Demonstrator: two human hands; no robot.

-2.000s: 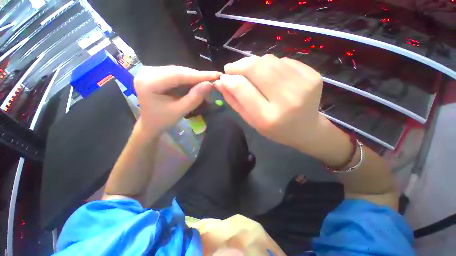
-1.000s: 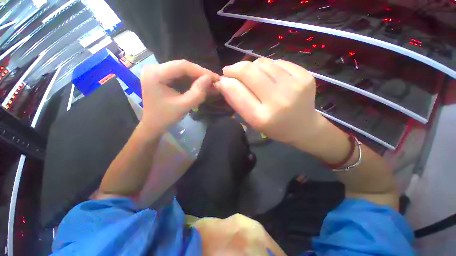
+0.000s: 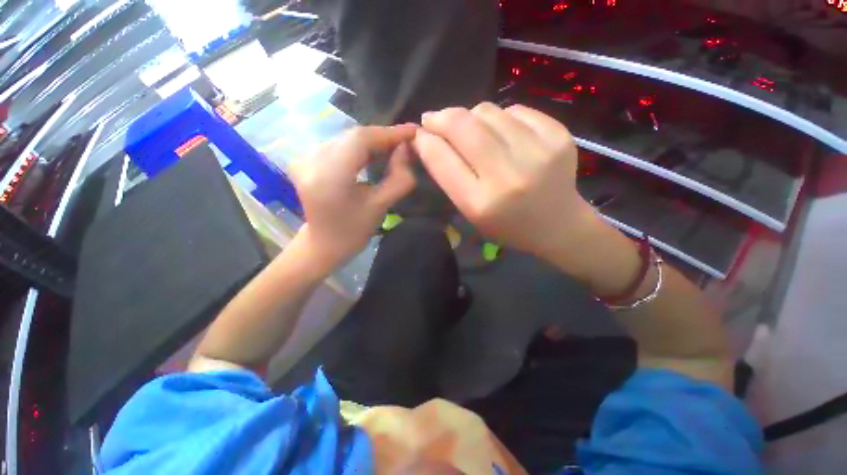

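Note:
My left hand [image 3: 345, 193] and my right hand [image 3: 509, 176] are raised at the centre of the view, their fingertips touching or nearly touching. The left thumb and index finger form a loop. The right fingers are curled, with the thumb against the index finger. Whether anything tiny is pinched between the fingertips cannot be told. A dark red cord and a thin silver bangle [image 3: 641, 278] are on my right wrist. A black tray or lid [image 3: 158, 278] lies on a pale box at the left, beyond my left forearm; no hand touches it.
Dark rack shelves [image 3: 669, 167] with bright edges and red lights stand at the right, more racks at the far left. A blue plastic stool [image 3: 190, 139] is behind the black lid. A standing person's dark-clothed leg [image 3: 418, 56] is close in front. A white panel [image 3: 817, 306] is at the right edge.
The standing person's leg has shifted to the right in view. My left hand has moved slightly right, and its thumb has dropped away from the index fingertip. My right hand stays near the same place.

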